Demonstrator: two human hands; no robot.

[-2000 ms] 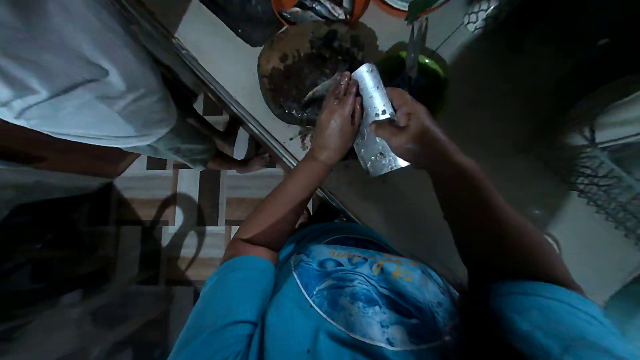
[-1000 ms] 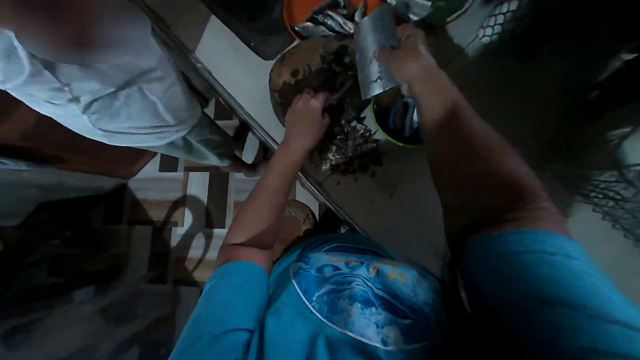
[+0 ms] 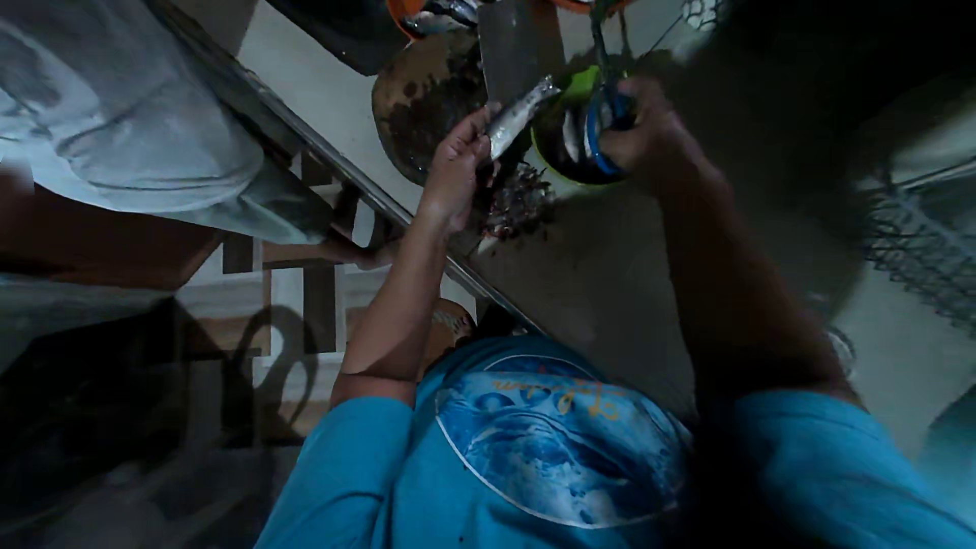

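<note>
My left hand (image 3: 457, 164) holds a small silvery fish (image 3: 522, 122) by one end, near the right edge of a round wooden chopping board (image 3: 412, 99). A broad cleaver blade (image 3: 522, 46) lies at the board's right side. My right hand (image 3: 648, 137) grips the rim of a blue container (image 3: 600, 145) at the green bowl (image 3: 543, 145); fish (image 3: 571, 136) show inside. A heap of fish scraps (image 3: 522, 202) lies on the counter between my hands, below the board.
An orange bowl of fish (image 3: 398, 19) stands beyond the board. A person in a grey shirt (image 3: 137, 107) stands at the left, past the metal counter edge (image 3: 343, 175). A wire rack (image 3: 915, 252) is at the right. A stream of water seems to fall above the green bowl.
My right hand has let go of the cleaver and moved to the blue container. My left hand, over the board a second ago, now holds up a fish.
</note>
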